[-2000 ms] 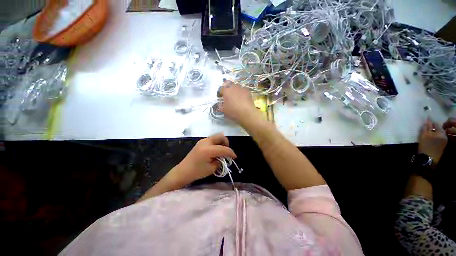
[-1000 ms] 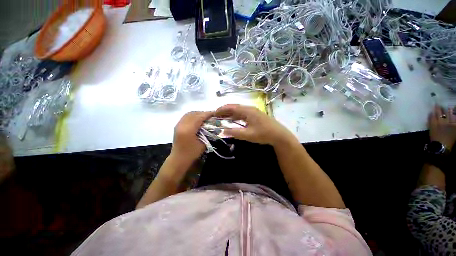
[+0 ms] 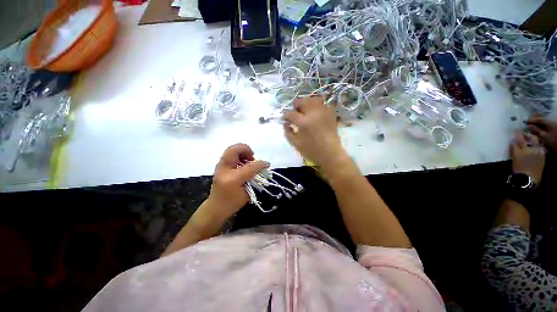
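My left hand [image 3: 231,183] is closed around a bunch of white cables [image 3: 269,184] at the table's front edge, their plug ends fanned out to the right. My right hand [image 3: 311,127] is over the table at the near left edge of the cable pile [image 3: 366,46]. Its fingers are bent down by a cable with a small dark tip [image 3: 269,119]; whether they grip it cannot be made out. Coiled cables in clear packs [image 3: 194,109] lie left of the pile.
An orange basket [image 3: 73,36] stands far left near plastic bags [image 3: 43,122]. A phone on a black box [image 3: 255,30] is behind the work. A second phone [image 3: 452,78] and more packed cables [image 3: 427,116] lie right. Another person's hands [image 3: 529,149] are at the right edge.
My hands were together at the cable bunch a second ago. My right hand has moved up and away to the pile's edge. My left hand keeps the bunch, its plug ends now spread out.
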